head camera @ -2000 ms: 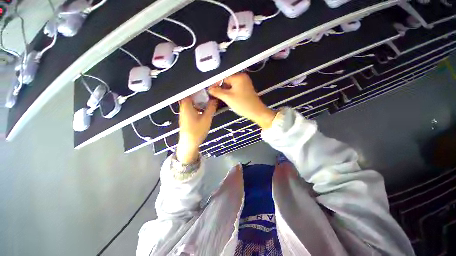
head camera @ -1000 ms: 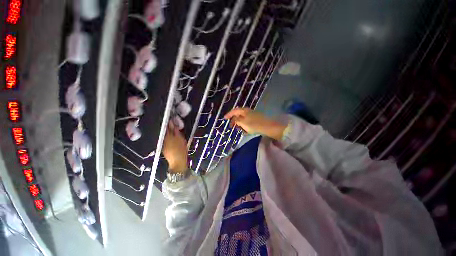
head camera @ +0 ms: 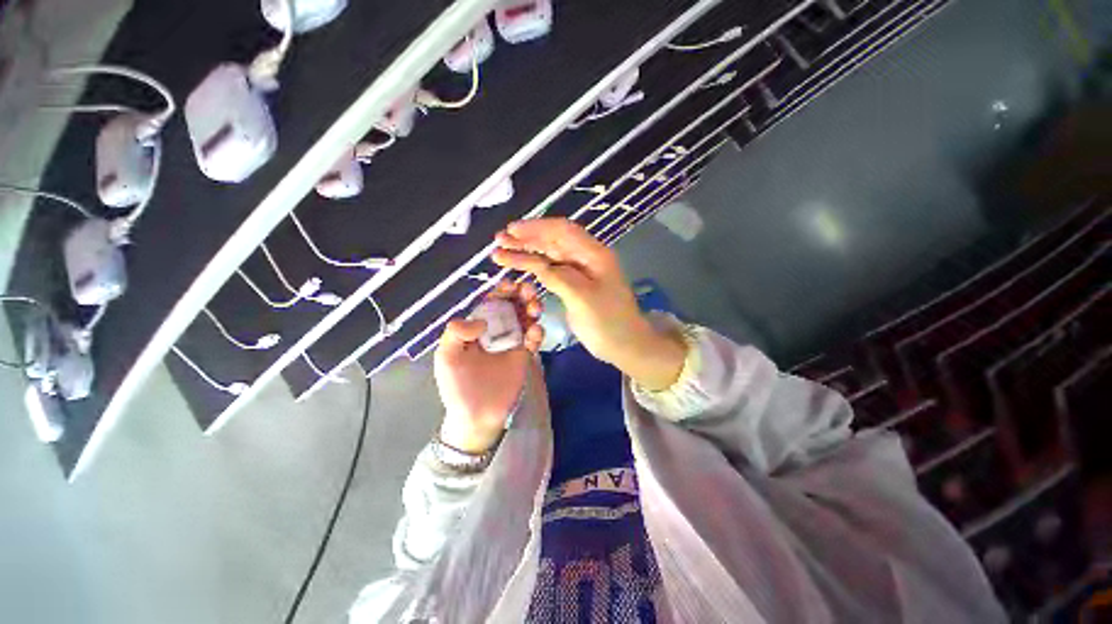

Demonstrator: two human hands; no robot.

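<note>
My left hand [head camera: 479, 378] holds a white rounded charging case [head camera: 499, 326] between thumb and fingers, in front of my chest, off the shelves. A dark mark shows on the case's face. My right hand [head camera: 571, 274] is just above and to the right of it, fingers extended and apart, holding nothing visible. Several white charging cables [head camera: 250, 335] with bare plugs hang along the near end of a black shelf. More white cases [head camera: 232, 122] lie plugged in on the upper shelf.
White shelf edge strips [head camera: 287, 201] run diagonally in close tiers above and in front of my hands. A dark cable [head camera: 350, 482] hangs at the lower left. Another dark rack [head camera: 1024, 414] stands at the right. The grey floor shows between the racks.
My left hand has come away from the shelf and now holds a case before my chest. My right hand has moved close to it. The view has turned.
</note>
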